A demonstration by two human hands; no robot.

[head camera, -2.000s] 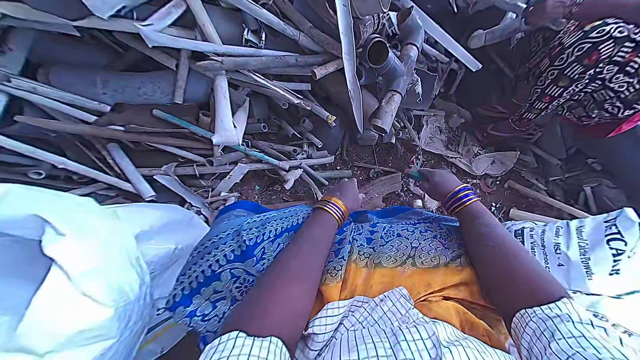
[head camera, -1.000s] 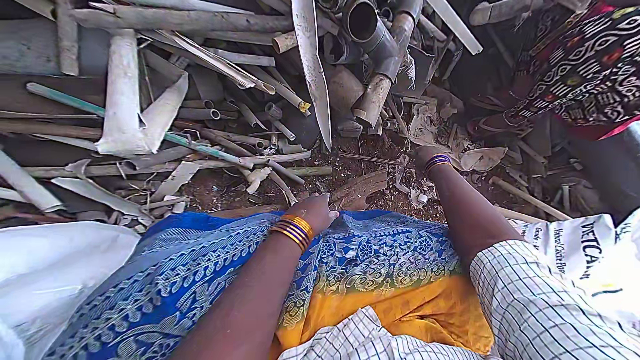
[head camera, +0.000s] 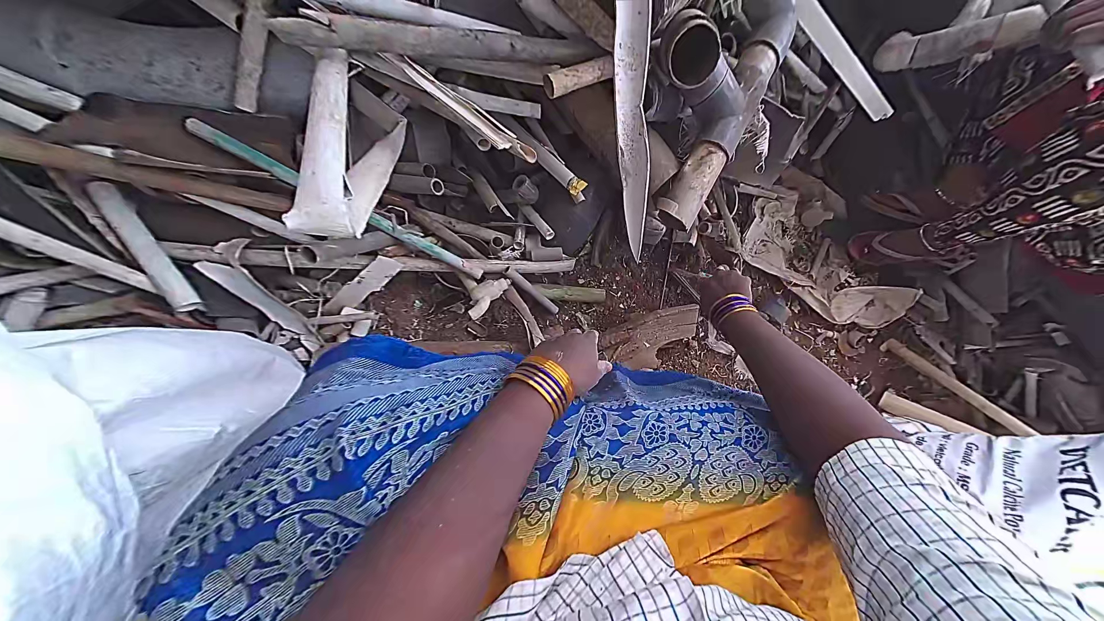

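My left hand, with bangles at the wrist, is curled at the edge of the blue patterned cloth over my lap. Whether its fingers grip anything cannot be told. Just beyond it a flat brown broken piece lies on the soil. My right hand is lowered to the ground farther right, its fingers around something thin and dark that I cannot make out clearly. Beyond the hands are a long pale pointed strip and a grey elbow pipe with a dirty end. Left of them lies a thin green pipe.
Scrap pipes and split pieces are heaped across the far side and left. A white sack stands at the left, and a printed white sack at the right. Another person's patterned garment and foot are at the upper right.
My right hand, which held something green near my left hand two seconds ago, has moved away to the right and forward. The view has shifted closer over the pile.
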